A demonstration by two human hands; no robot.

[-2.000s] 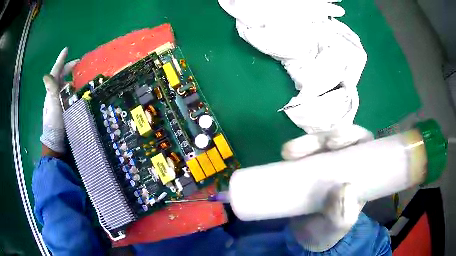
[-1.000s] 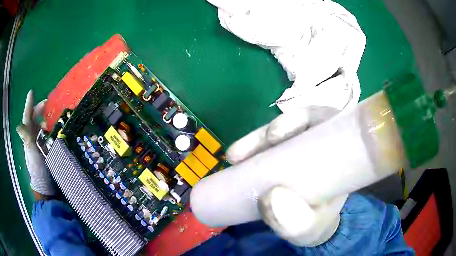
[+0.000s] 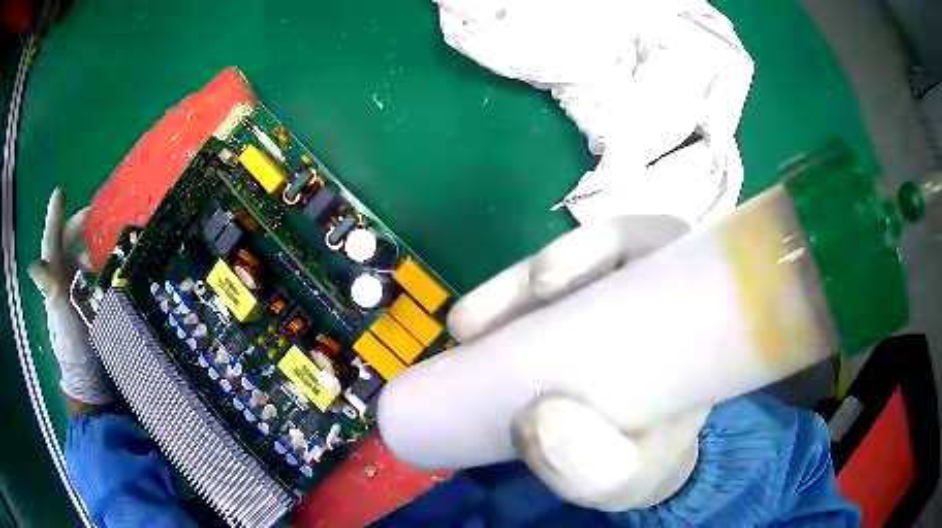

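Observation:
A circuit board [image 3: 300, 242] with a ribbed silver heatsink [image 3: 176, 397] along its left edge lies tilted on a red-orange foam pad [image 3: 165, 150]. My gloved left hand [image 3: 67, 299] is at the board's far left corner, fingers apart beside the foam and heatsink end; whether it grips the edge is unclear. My gloved right hand [image 3: 604, 443] is shut around a fat white glue syringe [image 3: 609, 330] with a green cap, over the board's lower right corner. The syringe's front end is near the yellow film capacitors [image 3: 398, 335]. Its needle is hidden.
A white cloth [image 3: 661, 93] lies heaped on the green mat [image 3: 351, 62] at the top right, with a thin dark tool [image 3: 677, 150] on it. A black tote with red lining [image 3: 883, 454] stands at the lower right. A metal rail [image 3: 12, 206] runs along the left.
The board, foam and left hand appear further left in view. The right hand and syringe have come nearer the camera and moved left, the cap end tilting up; the needle has gone out of sight.

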